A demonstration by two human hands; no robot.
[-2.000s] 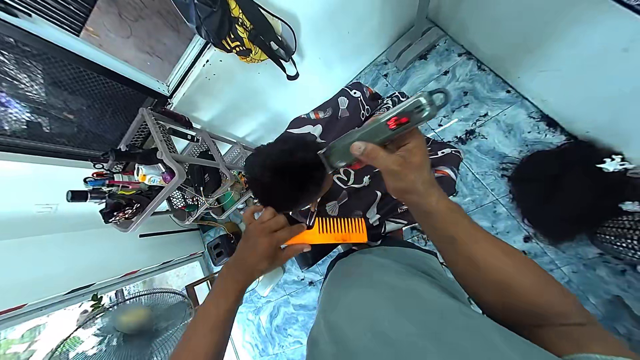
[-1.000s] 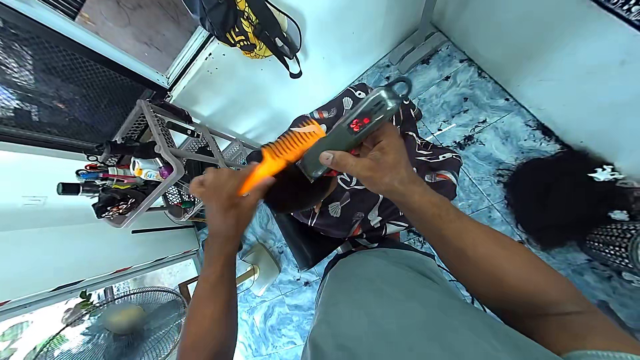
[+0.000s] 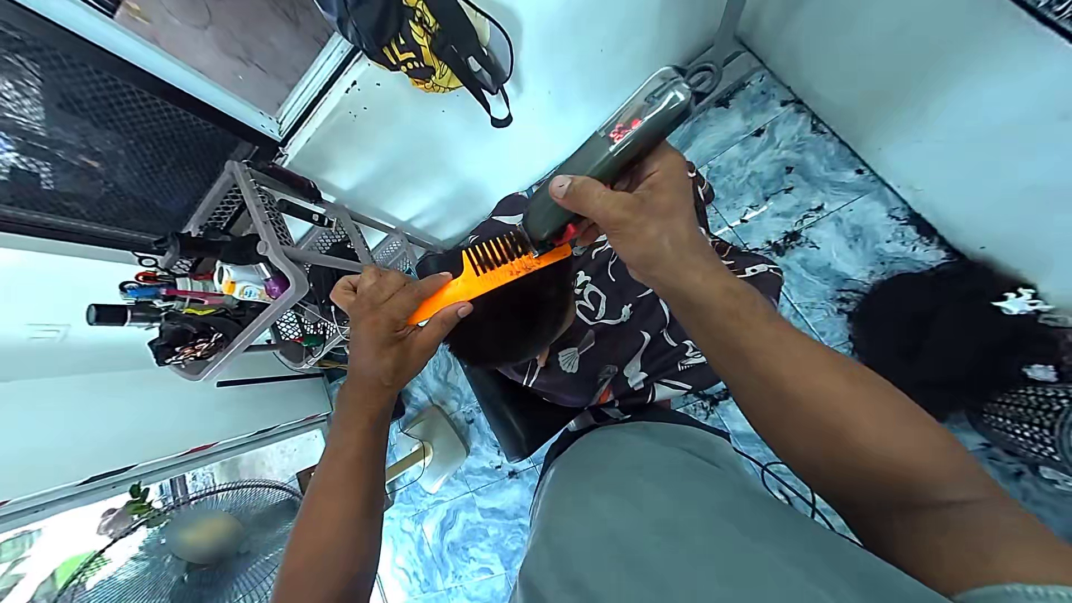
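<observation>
My left hand [image 3: 389, 322] grips the handle of an orange wide-tooth comb [image 3: 494, 280], which lies across the dark hair of a seated person's head [image 3: 515, 322]. Cut hair clings to the comb. In my right hand [image 3: 657, 218] is a grey-green cordless hair clipper [image 3: 607, 151] with a clear rear section and a red lit display. Its blade end meets the comb's teeth side near the far end. The person wears a dark barber cape [image 3: 628, 335] printed with pale barber tools.
A grey plastic rack cart [image 3: 289, 280] with bottles and tools stands at left. A wire fan [image 3: 201, 544] is at lower left, a backpack [image 3: 427, 42] above against the wall. Cut hair [image 3: 791, 239] litters the blue tiled floor [image 3: 779, 176]; a large dark mass [image 3: 946, 335] lies at right.
The comb, earlier raised with its teeth pointing up and left, now lies lower across the head, teeth upward. The clipper has tilted more steeply, its blade now at the comb.
</observation>
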